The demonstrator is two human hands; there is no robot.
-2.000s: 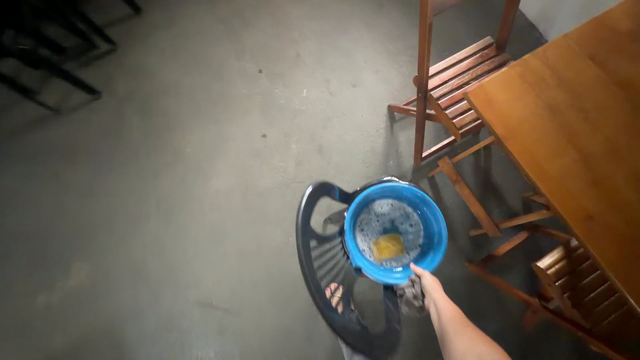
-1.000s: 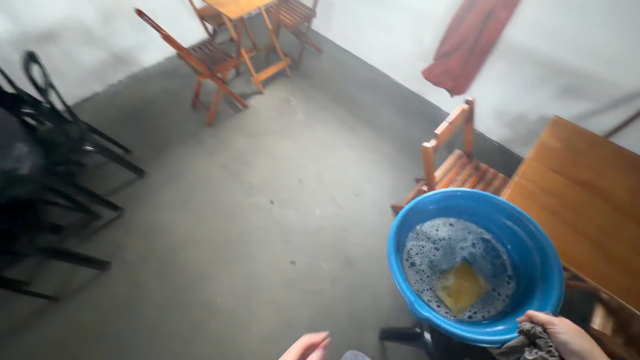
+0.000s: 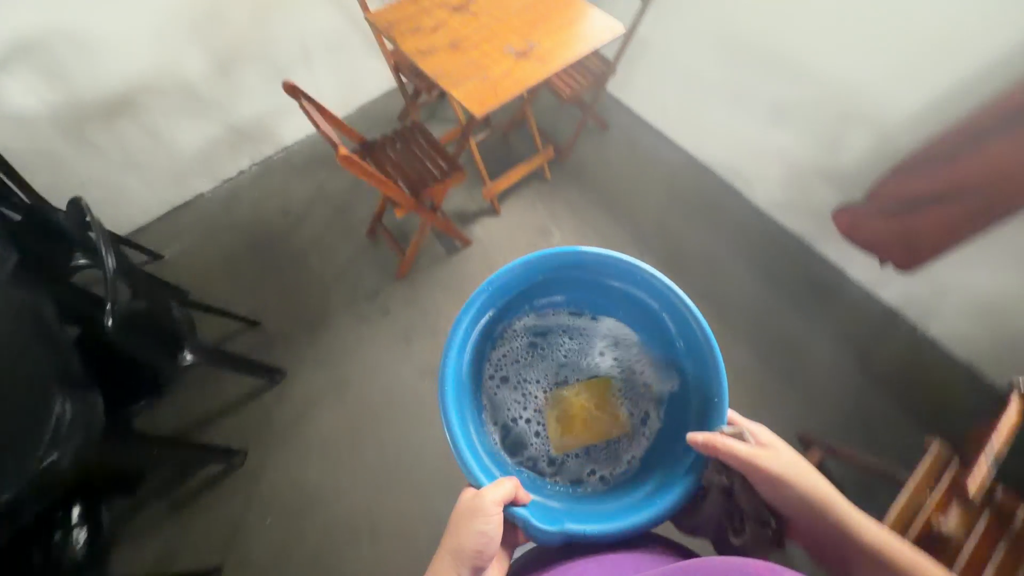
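A round blue plastic basin (image 3: 588, 516) is held up in front of me, with soapy, foamy water (image 3: 528, 368) inside. In that water lies a yellow sponge (image 3: 586, 414). My left hand (image 3: 480, 524) grips the basin's rim at the lower left, its thumb over the edge. At the lower right, my right hand (image 3: 768, 472) holds the rim too, with a dark grey crumpled cloth (image 3: 732, 512) pinched beneath it against the basin's outside.
A wooden folding table (image 3: 496, 48) with wooden slatted chairs (image 3: 408, 168) stands in the far corner. Black chairs (image 3: 120, 320) are at left. Another slatted chair (image 3: 952, 496) is at lower right. A dark red cloth (image 3: 936, 184) hangs by the right wall.
My left hand, apart from the basin one second ago, now grips its rim. The basin has risen off the black plastic chair seen two seconds ago. The view has swung toward the corner table.
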